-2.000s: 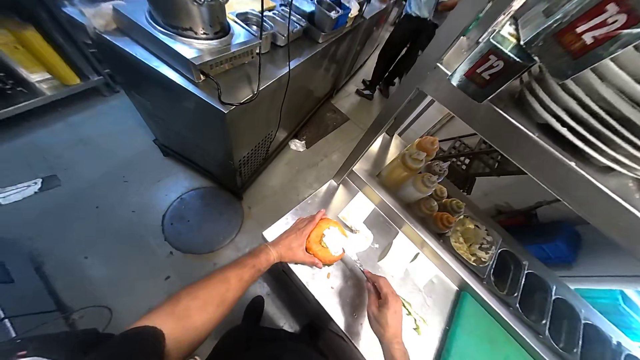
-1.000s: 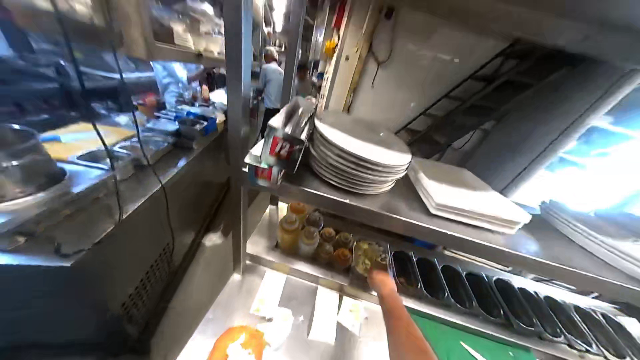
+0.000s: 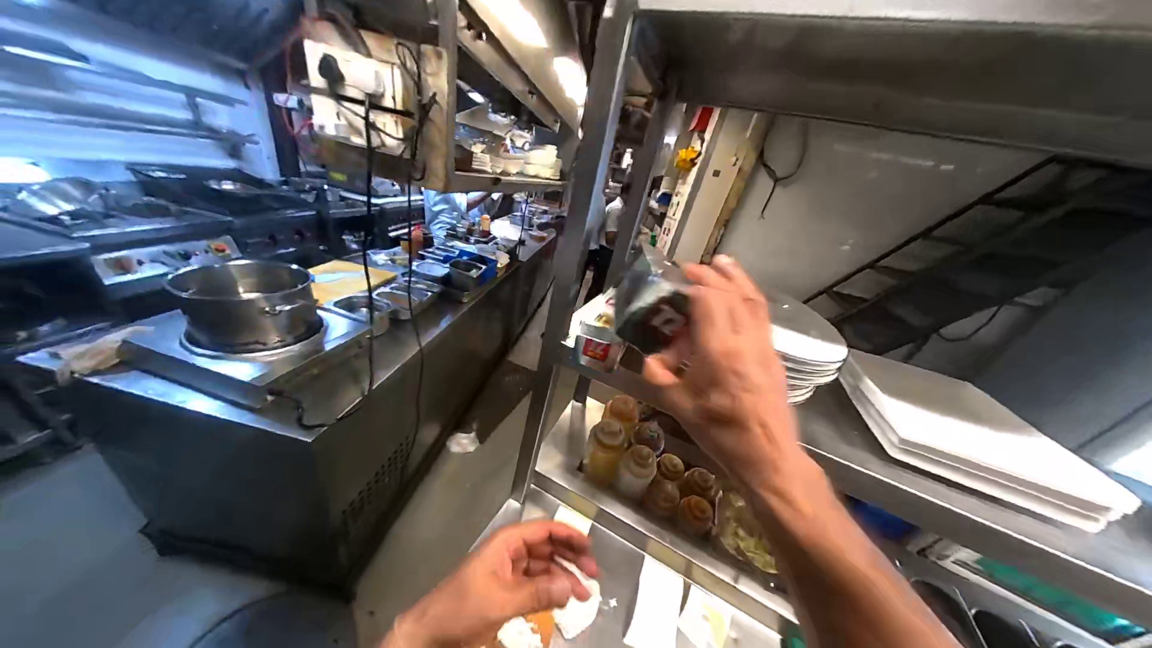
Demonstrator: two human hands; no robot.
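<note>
My right hand (image 3: 733,364) is raised at the shelf and grips a dark metal container (image 3: 652,306) with a numbered label. A similar container (image 3: 598,348) stands on the shelf just left of it. Below, my left hand (image 3: 517,576) hovers with bent fingers over the steel counter, holding nothing that I can make out. Under it lies an orange-brown bun (image 3: 542,624), partly hidden, with a white spread (image 3: 519,634) on it. A white piece (image 3: 580,603), blurred, is beside the bun.
Squeeze bottles (image 3: 639,468) stand behind the counter beside a tub of shredded greens (image 3: 745,540). Round plates (image 3: 801,342) and square plates (image 3: 972,432) are stacked on the shelf. A steel upright (image 3: 576,225) rises at its left end. Across the aisle, a pot (image 3: 241,306) sits on a cooker.
My right hand has risen from the tub of greens to the shelf and taken hold of a container. My left hand, out of view one second ago, is back near the bun. The view has tilted up.
</note>
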